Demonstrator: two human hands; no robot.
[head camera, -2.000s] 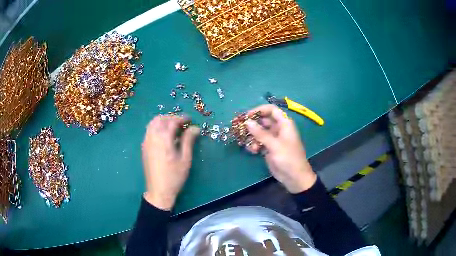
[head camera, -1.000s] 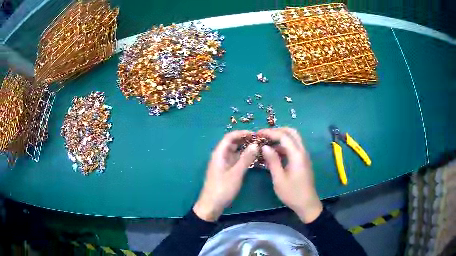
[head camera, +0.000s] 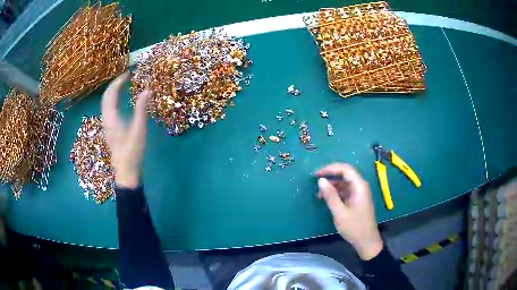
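Observation:
My left hand (head camera: 126, 127) is slightly blurred, open with thumb and fingers apart, over the left edge of the large gold-silver parts pile (head camera: 193, 79) and beside the small coppery pile (head camera: 93, 161). My right hand (head camera: 348, 201) hovers over the green table near its front edge, fingers curled and thumb close to them; whether it holds anything is unclear. Freshly cut parts (head camera: 305, 134) lie scattered in front of my right hand. The flush cutters (head camera: 392, 170) lie with their yellow handles spread, right of my right hand.
A stack of uncut gold frames (head camera: 371, 51) lies at the back right. Empty gold frames (head camera: 85, 54) are heaped at the far left, with more frames (head camera: 20, 136) nearer me. Stacked tray-like material (head camera: 487, 238) stands beyond the table's right edge, near black-yellow floor tape (head camera: 429, 249).
My hands were together over parts at the front centre. My left hand has moved far left to the large pile and is open; my right has moved right. A few parts now lie nearer me in the scatter.

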